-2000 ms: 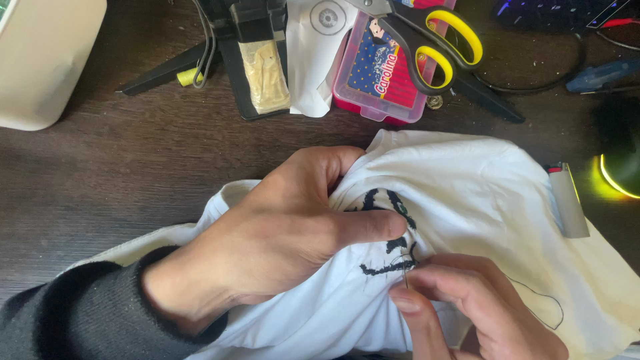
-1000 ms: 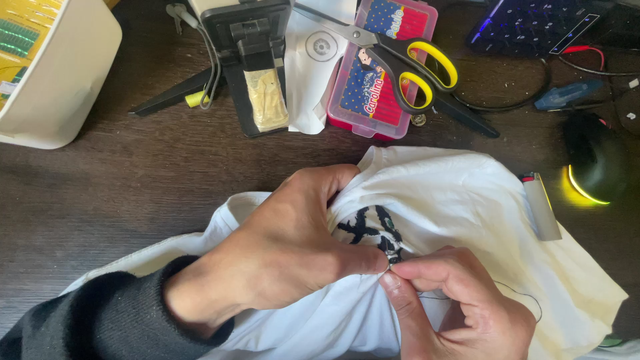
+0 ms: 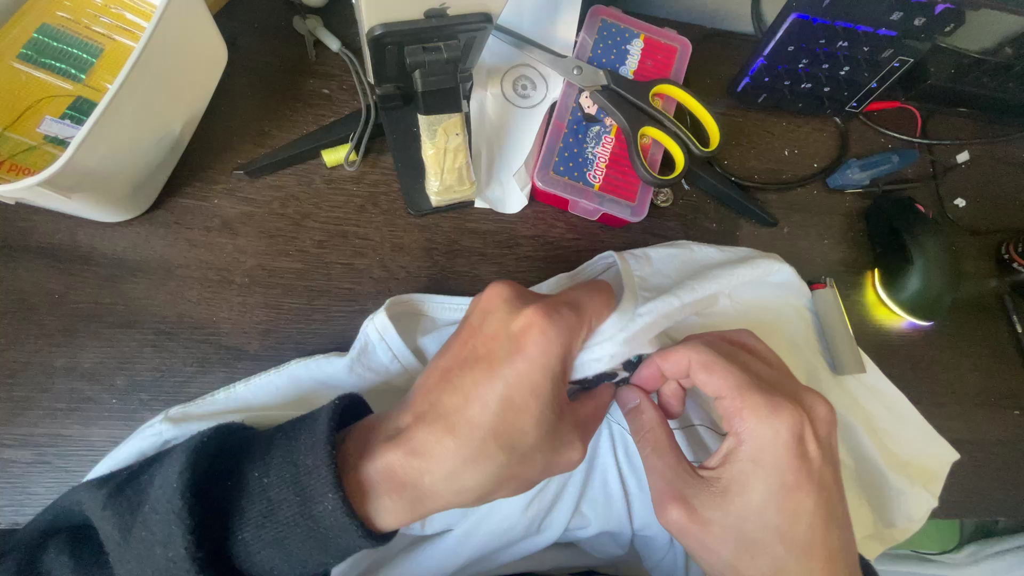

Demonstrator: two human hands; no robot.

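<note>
A white cloth garment [image 3: 704,280] lies bunched on the dark table. My left hand [image 3: 496,400] grips a fold of it, with the fingers tucked inside the cloth and the thumb beside black stitching [image 3: 596,380]. My right hand [image 3: 744,432] meets that thumb at the stitching, its thumb and index finger pinched together. The needle seen earlier is hidden or too small to make out between the fingertips. A dark thread [image 3: 700,428] loops out under the right palm. Folded cloth covers most of the stitched design.
Behind the cloth are scissors [image 3: 632,96] on a pink plastic case [image 3: 600,144], a black stand [image 3: 400,104], a yellow thread spool [image 3: 336,154] and a white bin [image 3: 128,160]. A metal-cased lighter-like object [image 3: 838,326] rests on the cloth. A lit mouse [image 3: 904,256] and a keyboard [image 3: 824,48] stand right.
The cloth has been folded over, so less black stitching shows than before. Both hands have stayed close together at the stitching. The view has shifted somewhat.
</note>
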